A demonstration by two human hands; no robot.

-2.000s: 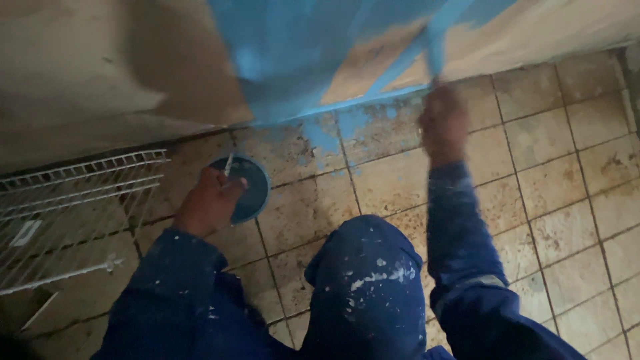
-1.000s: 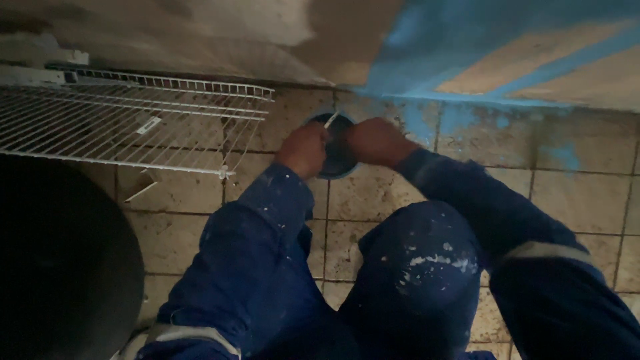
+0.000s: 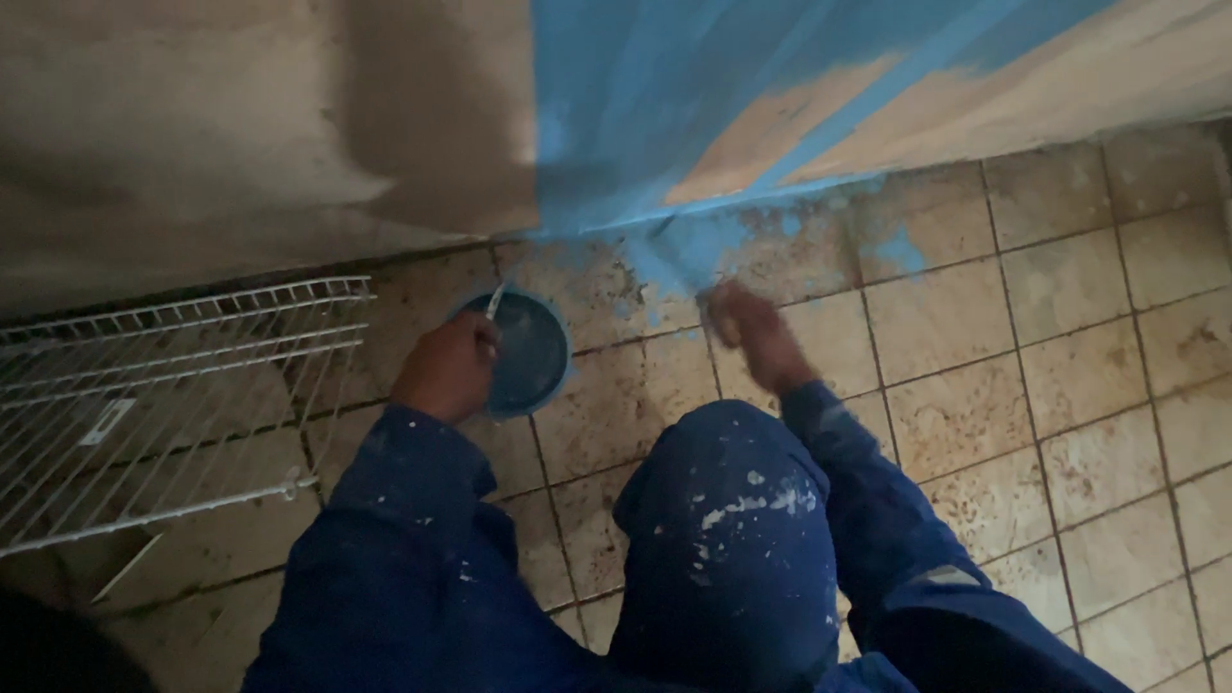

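My left hand [image 3: 448, 366] grips the left rim of a round blue paint container [image 3: 531, 356] on the tiled floor; a thin pale stick or handle [image 3: 495, 300] stands up at its fingers. My right hand [image 3: 756, 332] is closed around a paintbrush [image 3: 679, 258], blurred by motion, whose head points at the foot of the wall. Wet-looking blue paint [image 3: 635, 106] covers part of the beige wall [image 3: 241, 125], and blue smears lie on the floor beside the brush.
A white wire shelf rack [image 3: 173, 361] lies at the left, close to the container. Grimy floor tiles [image 3: 962, 404] extend to the right. My paint-spotted knee [image 3: 731, 539] is between my arms. A dark rounded shape [image 3: 58, 645] fills the lower left corner.
My right hand was at the container one second ago; it has moved right and is now near the wall's base with the brush. My left hand stays at the container. The view has shifted.
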